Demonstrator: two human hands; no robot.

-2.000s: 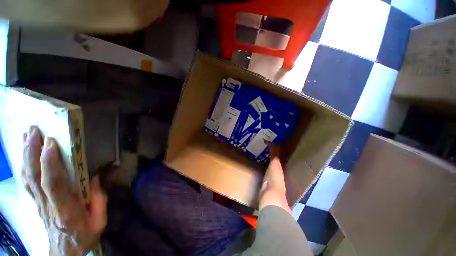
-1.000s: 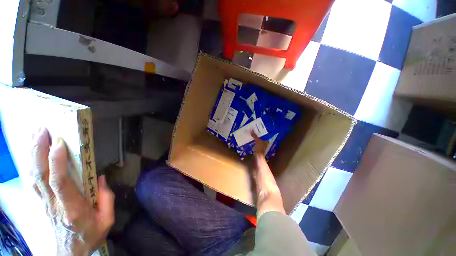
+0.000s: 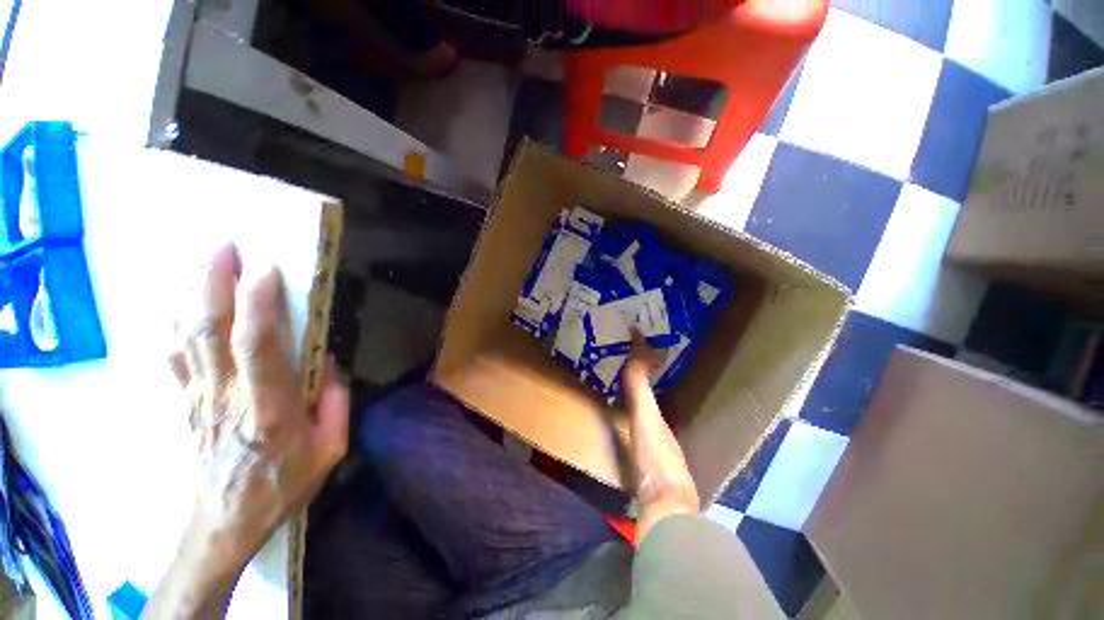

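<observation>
Several flat white and blue printed retail boxes (image 3: 575, 285) lie in an untidy heap on the bottom of an open brown carton (image 3: 775, 351). My right hand (image 3: 654, 424) reaches down into the carton. Its fingers touch the lower edge of a white-faced box (image 3: 630, 317) on top of the heap; its fingertips are dim, so a grip cannot be made out. My left hand (image 3: 254, 394) rests on the white table (image 3: 133, 460) with its fingers spread and its thumb over the table edge. It holds nothing.
Blue insert trays (image 3: 49, 279) with white shapes lie on the table at the left, with dark cables (image 3: 42, 521) below them. A red stool (image 3: 690, 73) stands beyond the carton. Other brown cartons (image 3: 1047, 170) stand at the right on the checkered floor.
The view has shifted left, showing more table and the blue trays. My right hand has moved further in over the heap, and the top boxes lie at different angles. My left hand stays on the table edge.
</observation>
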